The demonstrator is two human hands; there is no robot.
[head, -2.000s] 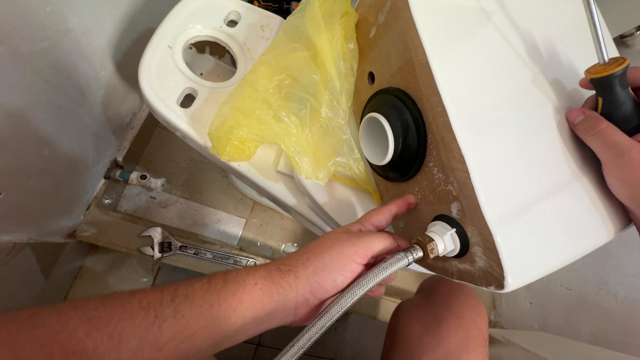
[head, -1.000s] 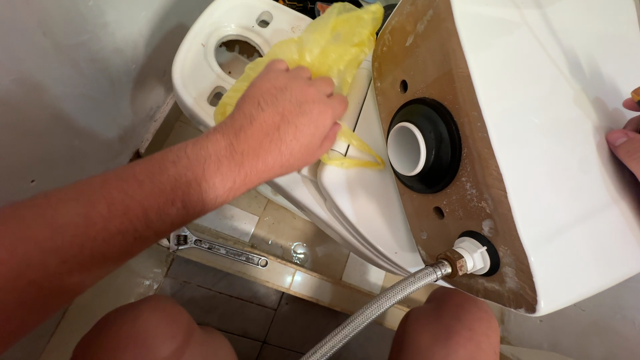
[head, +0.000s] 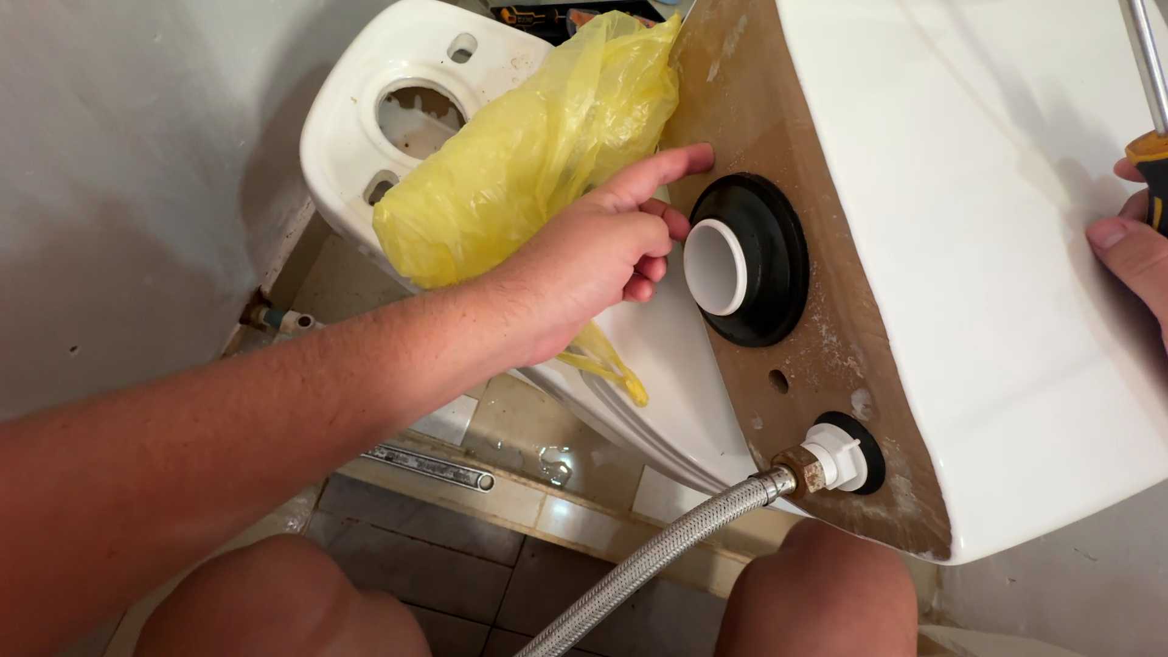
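Observation:
A white ceramic toilet cistern point(head: 967, 274) is tipped so its brown unglazed underside faces left. My left hand point(head: 611, 246) has its index finger stretched to that underside, just above the black rubber gasket point(head: 776, 265) around a white outlet pipe point(head: 714, 267). Under and behind that hand lies a crumpled yellow plastic bag point(head: 493, 192) on the toilet bowl. At the right edge my right hand point(head: 1136, 251), partly out of view, holds a screwdriver point(head: 1152, 155) by its orange and black handle against the cistern. A braided hose point(head: 666, 557) is joined by a brass nut point(head: 803, 470) to the white plastic inlet fitting point(head: 844, 456).
The bowl's white ceramic rear deck point(head: 333, 146) has a round opening and slots. An adjustable wrench point(head: 438, 468) lies on the tiled ledge point(head: 538, 511), partly behind my forearm. A capped pipe valve point(head: 287, 319) sticks out near the left wall. My knees are at the bottom.
My left hand has left the yellow bag it was on a second ago and moved right to the cistern's underside. The bag now lies spread over more of the bowl's deck.

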